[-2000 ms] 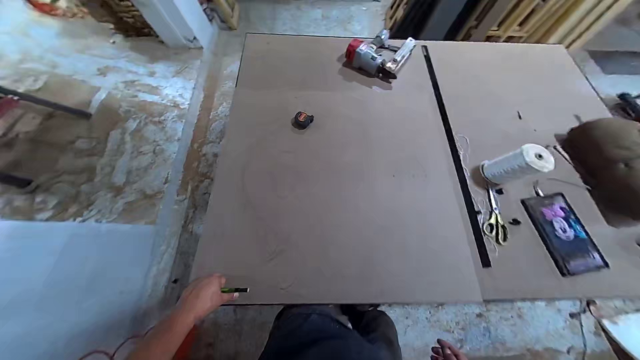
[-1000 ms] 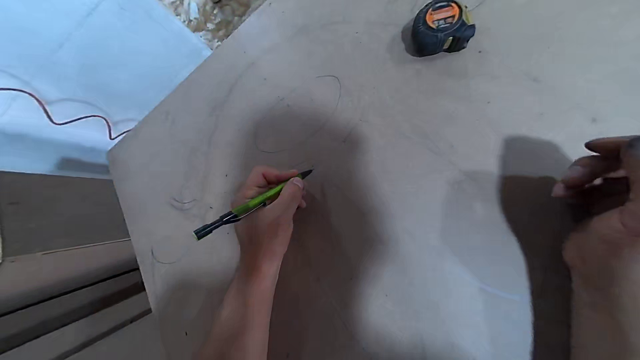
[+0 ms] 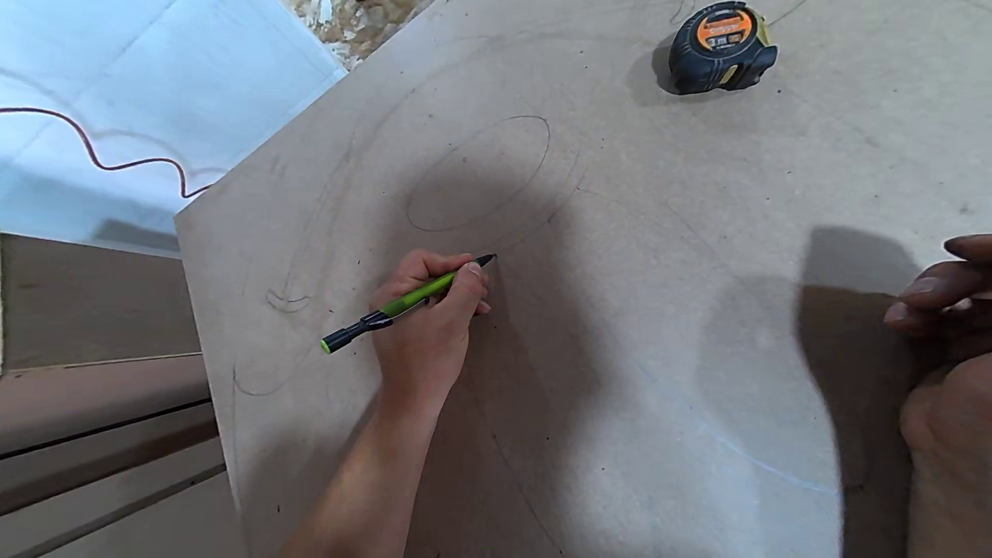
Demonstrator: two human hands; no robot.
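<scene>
My left hand (image 3: 426, 310) grips a green and black mechanical pencil (image 3: 422, 297), its tip touching or just over the brown board tabletop (image 3: 659, 310). Above that hand a thin oval outline (image 3: 478, 173) is drawn on the board, with fainter curved lines around it. A pale curved line (image 3: 759, 463) crosses the lower right. My right hand (image 3: 949, 325) hovers at the right edge, fingers slightly bent and apart, holding nothing. A black tape measure with an orange label (image 3: 722, 48) lies at the top, away from both hands.
The board's left edge runs diagonally. Beyond it are a pale sheet (image 3: 155, 93) with a red cord (image 3: 139, 163) across it, and a littered patch of floor (image 3: 349, 27) at the top. Layered boards (image 3: 108, 457) show at the lower left.
Two seconds ago the view was wider, with my left hand at the table's near left corner. Since one second ago, the pencil and both hands have hardly moved.
</scene>
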